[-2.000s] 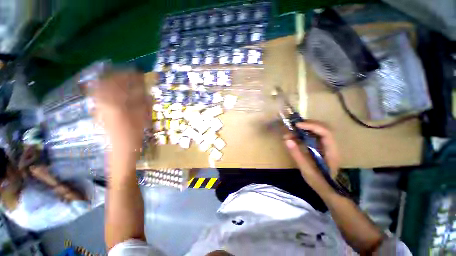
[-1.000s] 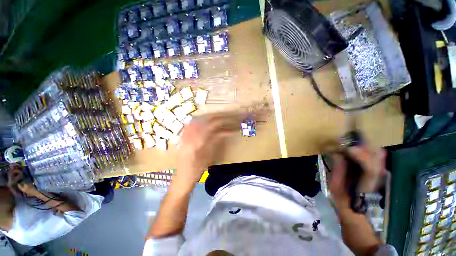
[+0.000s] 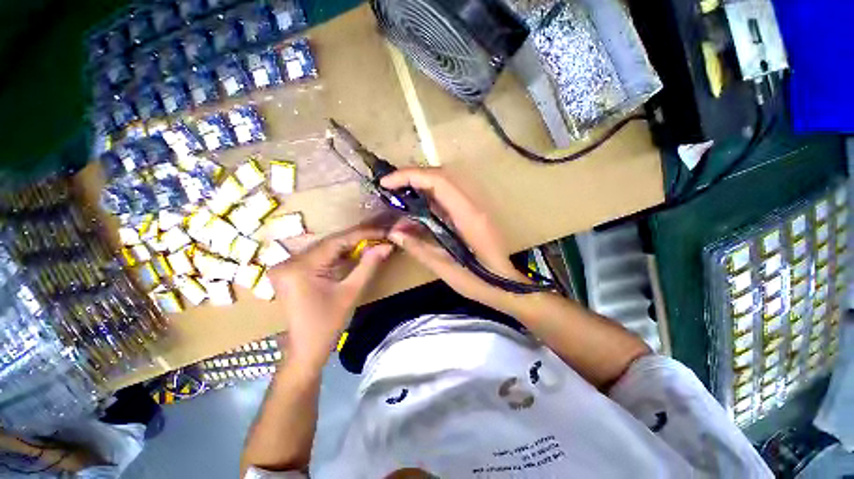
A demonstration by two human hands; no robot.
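Note:
My right hand (image 3: 449, 234) holds a black soldering iron (image 3: 384, 168), its metal tip pointing up and left over the brown board. My left hand (image 3: 323, 281) pinches a small yellow-edged piece (image 3: 363, 247), seemingly a battery cell, mostly hidden by the fingers. The right thumb and fingertips meet the left fingertips beside it. A loose pile of white, yellow-edged battery cells (image 3: 215, 243) lies left of my hands. A clear blister tray holds rows of dark blue circuit boards (image 3: 178, 84) behind the pile. The small board seen earlier in front of me is not visible.
A black fan (image 3: 449, 42) stands at the far side, its cable running right. A box of silver bits (image 3: 581, 70) is beside it. Stacked blister trays (image 3: 66, 271) are at left. A tray of cells (image 3: 782, 299) lies at right. Part of another person (image 3: 56, 454) shows lower left.
The view has shifted right. My right hand has come back from the right with the iron now raised over the board. My left hand now holds a yellow-edged piece, and both hands have come together.

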